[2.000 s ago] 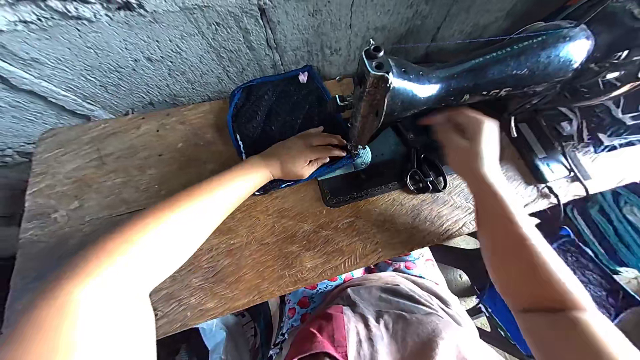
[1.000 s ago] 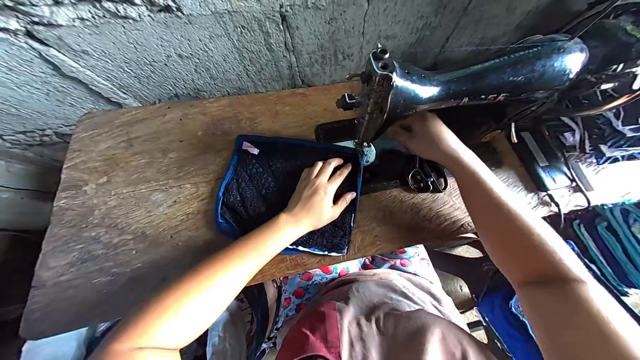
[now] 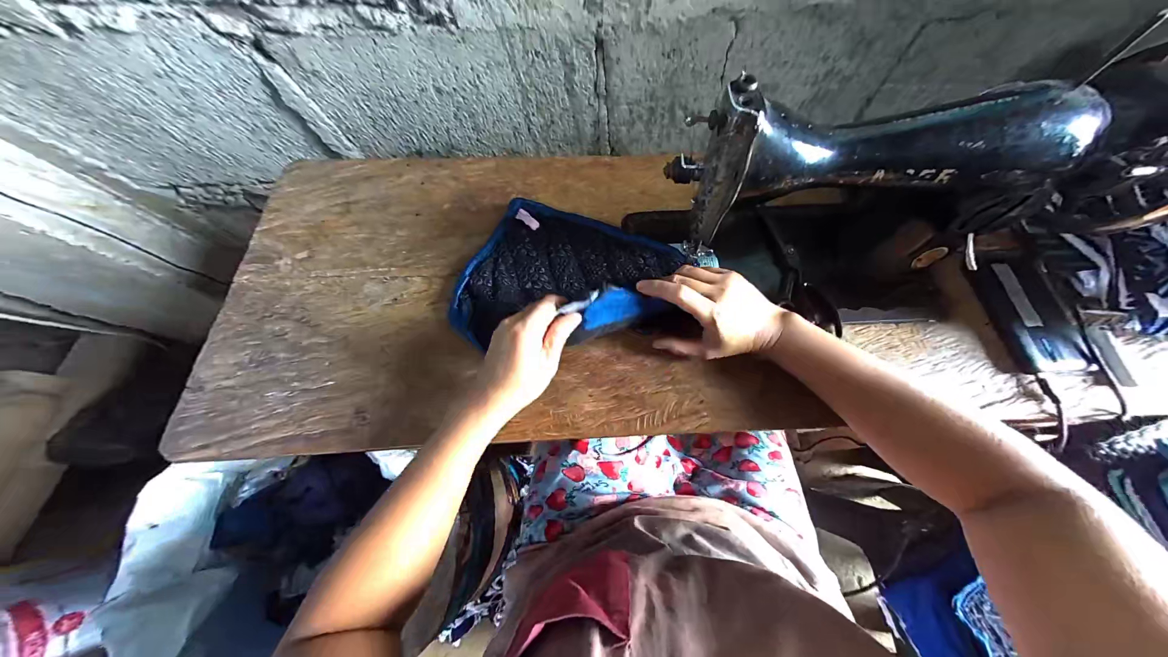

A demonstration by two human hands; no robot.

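A dark quilted fabric piece (image 3: 566, 255) with blue edging and a small pink tag lies partly on the wooden table, its right corner at the needle area of a black sewing machine (image 3: 912, 146). My left hand (image 3: 529, 351) pinches the near edge, which is lifted and folded over so blue cloth shows. On the right part of that edge rests my right hand (image 3: 716, 310), its fingers curled over the fabric just in front of the presser foot. Dark-handled scissors (image 3: 815, 306) lie on the machine bed behind my right wrist, partly hidden.
The wooden tabletop (image 3: 338, 319) has a rough concrete block wall (image 3: 493, 91) behind it. A black box-like device (image 3: 1031, 310) with cables sits at right. Bundled fabrics hang or lie at far right, and a white sack (image 3: 164, 538) and dark cloth are below the table at left.
My right hand has come from behind the needle area to the front of the fabric. My left hand, flat on the piece one second ago, now grips its raised near edge.
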